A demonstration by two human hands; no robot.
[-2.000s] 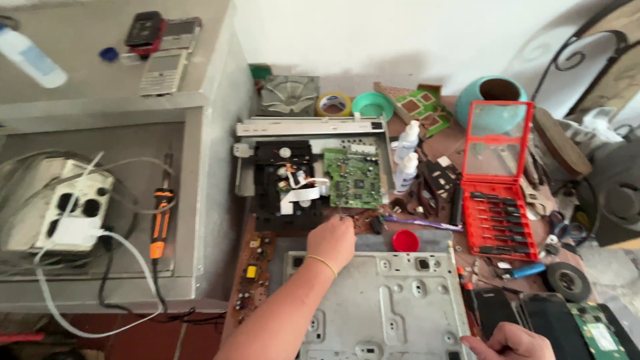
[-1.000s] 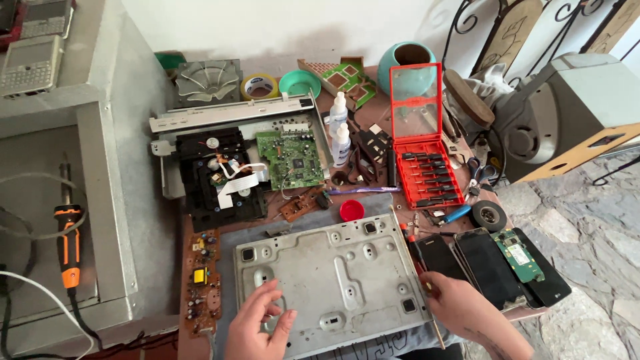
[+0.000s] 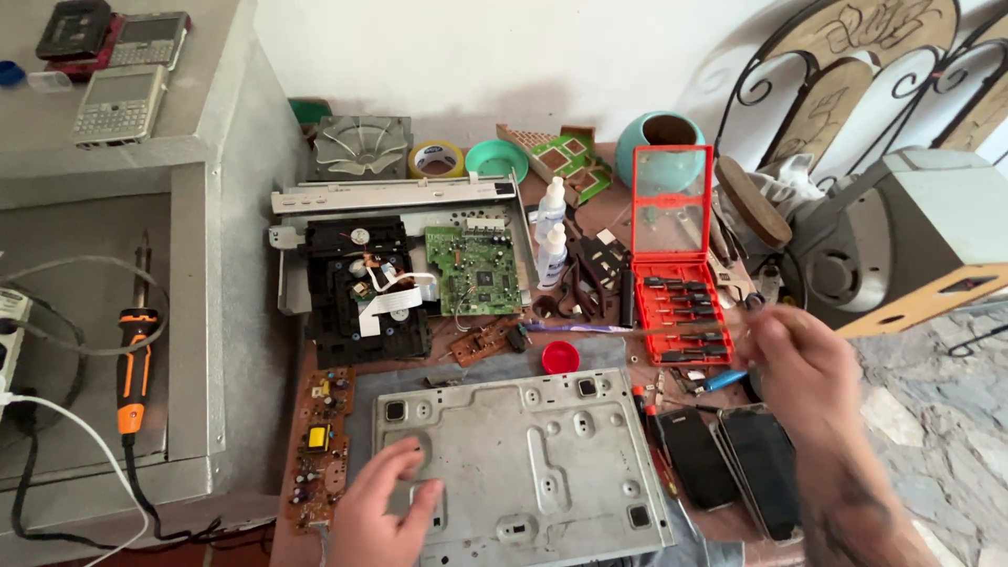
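Note:
Over the lower left of a grey sheet-metal cover (image 3: 496,465), my left hand (image 3: 386,504) has its fingers apart and holds nothing. My right hand (image 3: 795,374) is raised at the right, beside the red screwdriver case (image 3: 681,260). Its fingers are closed on a thin brown stick (image 3: 709,327), blurred, pointing left across the case; the tip is unclear. Beyond the cover sits an opened disc player chassis (image 3: 394,195) with a black disc drive (image 3: 331,291) and a green circuit board (image 3: 480,272). A red cap (image 3: 560,357) lies by the cover's top edge.
A brown circuit board (image 3: 319,457) lies left of the cover. Smartphones (image 3: 697,457) lie to its right. Two spray bottles (image 3: 551,256) stand behind a purple toothbrush (image 3: 579,327). A soldering iron (image 3: 135,370) rests on the left shelf; a speaker (image 3: 890,236) stands far right.
My left hand has moved from the cover's far edge to its lower left. My right hand has lifted from the cover's right side toward the screwdriver case, with the stick. The view has shifted.

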